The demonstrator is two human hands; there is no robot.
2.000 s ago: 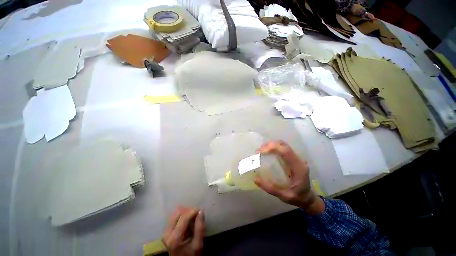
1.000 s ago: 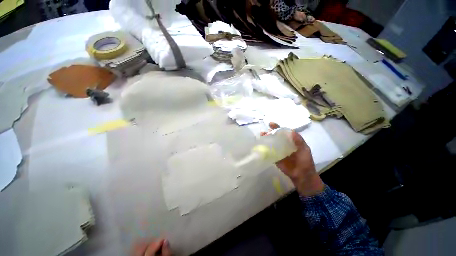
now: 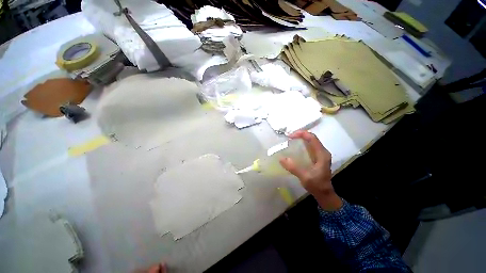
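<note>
A grey-beige cut panel [image 3: 197, 197] with notched corners lies flat on the table in front of me. My right hand [image 3: 314, 165] holds the translucent glue bottle [image 3: 282, 159] on its side, to the right of the panel. Its yellow collar and pale nozzle point left, with the tip at the panel's upper right edge; I cannot tell if it touches. Of my left hand [image 3: 156, 268] only a fingertip or so shows at the bottom edge; the rest is cut off.
A panel stack [image 3: 40, 245] is at lower left. A large rounded grey-beige piece [image 3: 152, 106] lies beyond the panel. White backing pieces [image 3: 293, 111], a clear plastic bag [image 3: 229, 88] and olive-tan pieces [image 3: 351, 74] are at right. Tape roll [image 3: 78, 55] and orange-brown piece [image 3: 56, 96] are far left.
The view has swung to the right, so the table things sit further left. The bottle has moved from above the panel to its right side. My left hand has mostly left the picture.
</note>
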